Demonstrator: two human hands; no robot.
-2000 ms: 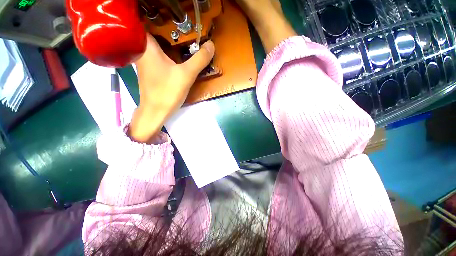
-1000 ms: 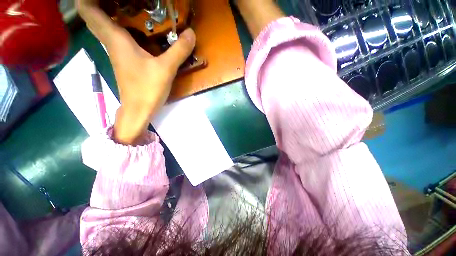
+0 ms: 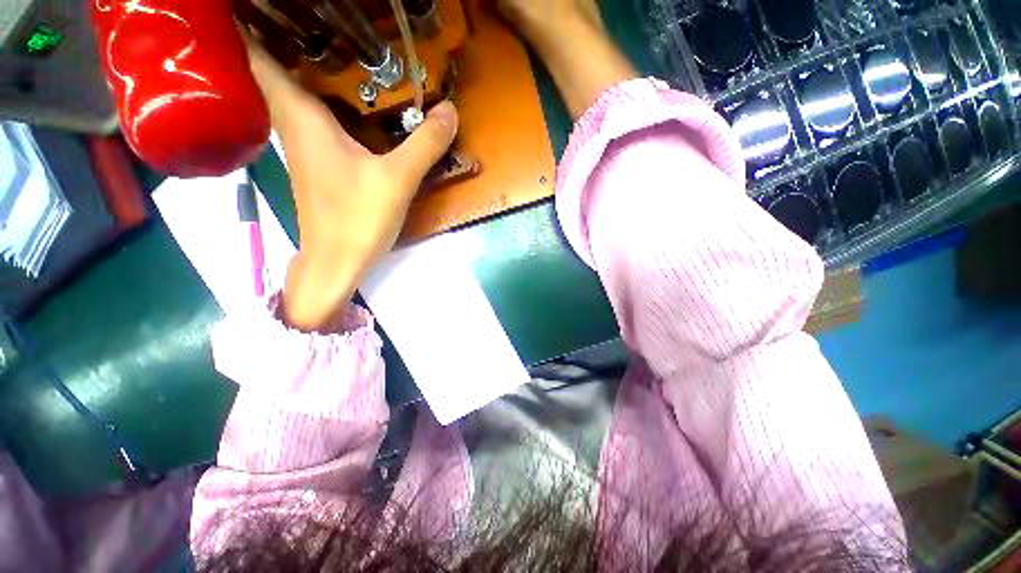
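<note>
The orange test fixture (image 3: 498,168) stands at the top centre on the bench. Its red clamp handle (image 3: 185,90) sticks up large at the upper left. My left hand (image 3: 347,190) is bare and lies on the fixture's left side, its thumb by a small white piece (image 3: 412,118) over the dark nest. Its fingers are hidden behind the handle and fixture, so its hold cannot be seen. My right hand (image 3: 549,17) is at the top edge right of the fixture, mostly cut off. Whether it holds anything cannot be seen.
A clear blister tray (image 3: 884,229) with rows of black discs is at the right. Blank white paper (image 3: 448,336) lies at the bench edge. A pink-and-white pen (image 3: 255,241) lies on another paper. The meter (image 3: 67,67) is upper left, loose papers (image 3: 34,213) below it.
The red handle swung left, away from my left hand, one second ago and is now back close to it. The view shifted slightly. My left thumb stays at the nest.
</note>
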